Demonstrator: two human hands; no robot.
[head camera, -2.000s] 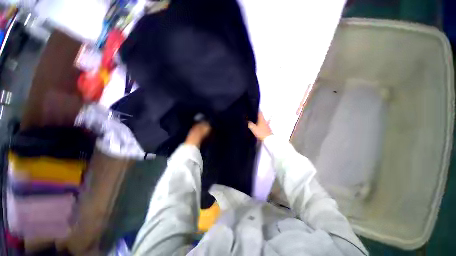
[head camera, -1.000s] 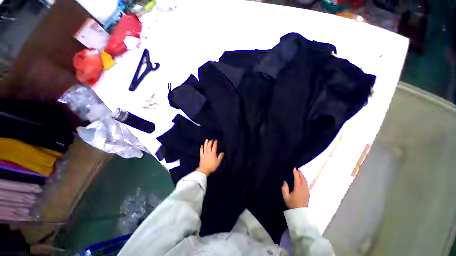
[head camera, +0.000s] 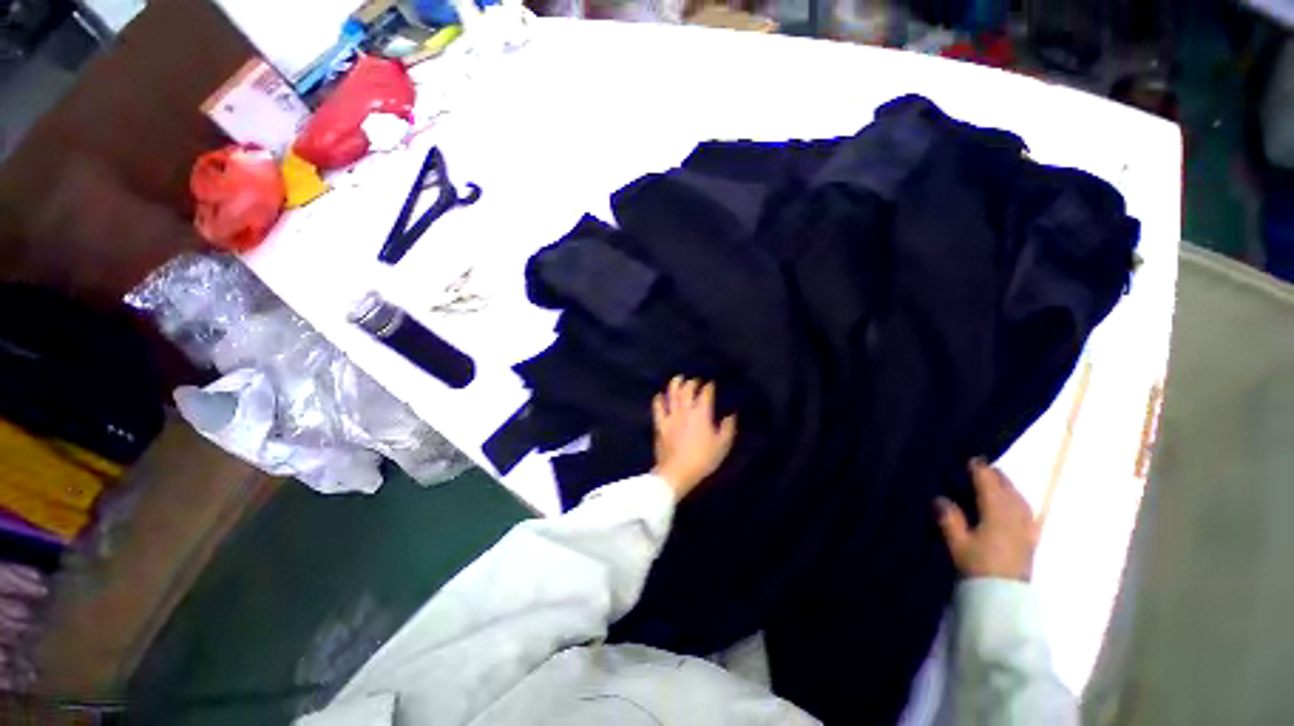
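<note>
A large heap of black garments lies spread on the white tabletop, and its near end hangs towards my front. My left hand rests on the left part of the heap, fingers apart, palm down. My right hand lies at the heap's right edge, thumb and fingers apart. Neither hand shows a grip on the cloth. The single garments in the heap cannot be told apart.
On the table's left side are a black hanger, a black flask, a small beige scrap and red bags. Clear poly bags hang at the left edge. A pale bin stands right. Folded fabrics are far left.
The garments, lifted and blurred two seconds ago, now lie spread on the table. Since one second ago the view has shifted; both hands remain at the heap with fingers apart.
</note>
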